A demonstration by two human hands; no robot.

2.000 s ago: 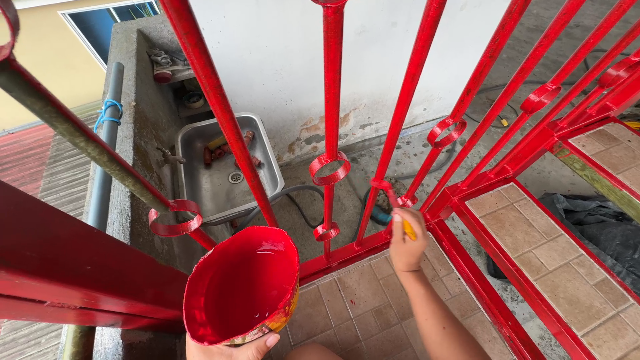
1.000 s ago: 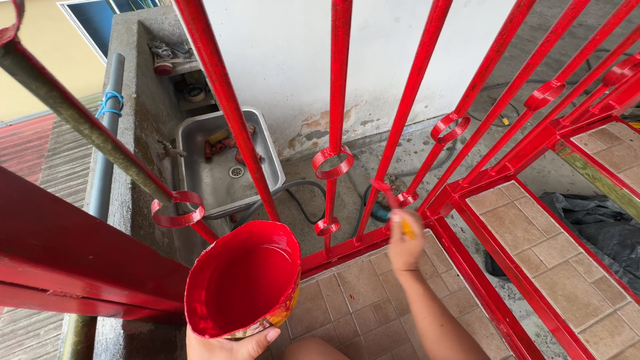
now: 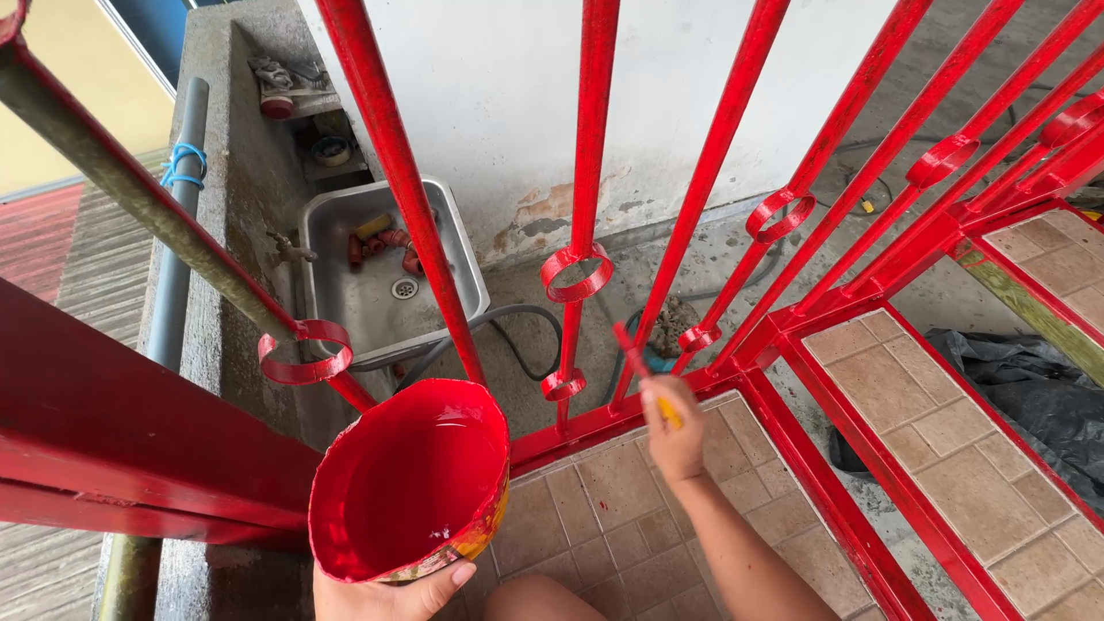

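My left hand point(image 3: 388, 595) holds a cut-open container of red paint point(image 3: 410, 483) from below at the lower middle, close to the railing. In my right hand point(image 3: 674, 431) is a paintbrush point(image 3: 634, 349) with a yellow handle and red-coated bristles, somewhat blurred. Its tip points up and left, between two red metal balusters, near the right one point(image 3: 711, 181); whether it touches is not clear. Round metal rings point(image 3: 577, 272) sit on several balusters. The leftmost bar point(image 3: 147, 194) is partly red and partly bare, mottled green-grey.
A steel sink point(image 3: 388, 302) with reddish pipe fittings point(image 3: 375, 241) lies beyond the railing. Tiled stair treads point(image 3: 931, 405) with red frames rise at the right. A thick red beam point(image 3: 129, 431) crosses the lower left. A grey pipe point(image 3: 177, 233) stands along the concrete wall.
My right hand and the brush have moved left, away from the baluster beside which the brush was before. The left hand still holds the paint container.
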